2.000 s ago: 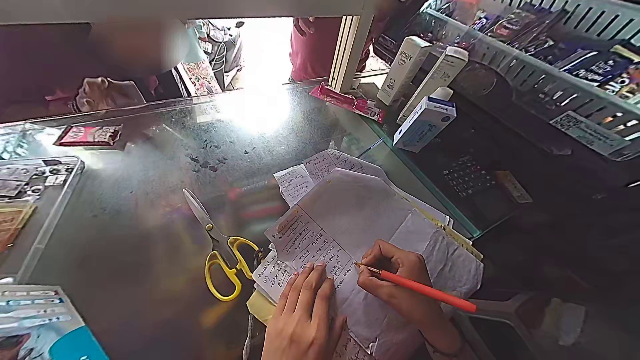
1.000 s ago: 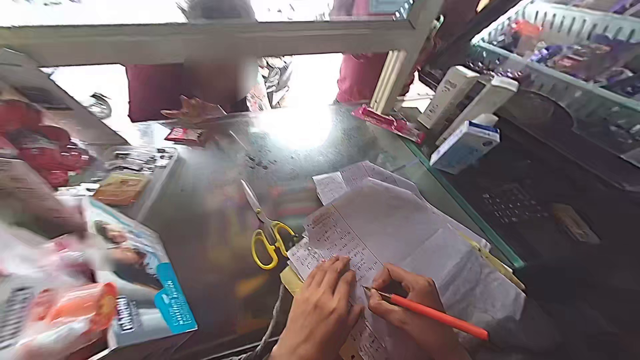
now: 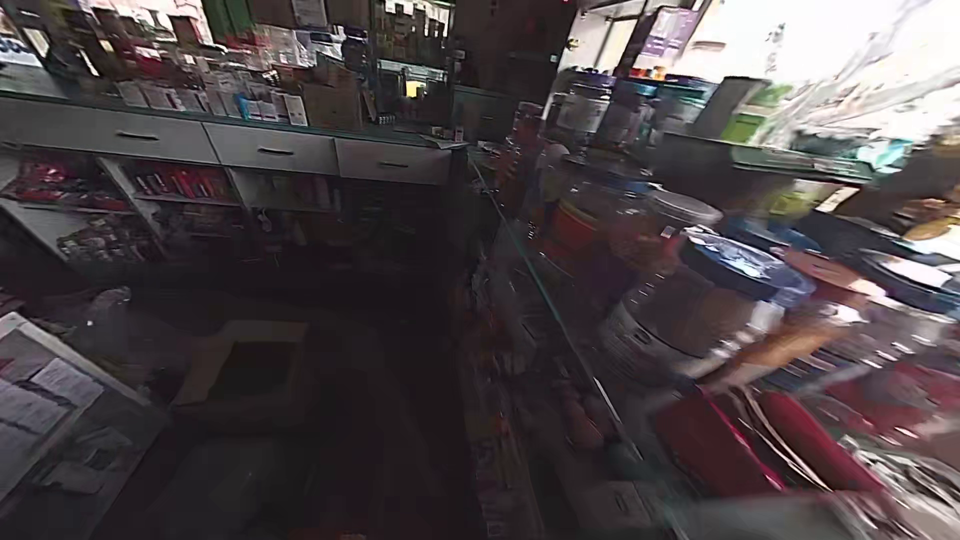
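Note:
Neither my left hand nor my right hand shows in the head view now, so what they hold cannot be seen. The view is blurred. On the right stands a plastic jar with a blue lid (image 3: 675,307), among several other jars. Below it lies a dark red item (image 3: 712,442) near the glass counter's edge (image 3: 551,300). The papers, the scissors and the red pencil-like writing tool are out of view.
A long counter with drawers (image 3: 277,150) crosses the back left, with small boxes (image 3: 259,109) on top and filled shelves (image 3: 184,184) below. A cardboard box (image 3: 247,360) sits low on the left, near a pale-framed case (image 3: 75,375) at the edge.
The view has swung far away from the writing spot. Both hands, seen one second ago on the papers with the red writing tool in the right, have left the frame.

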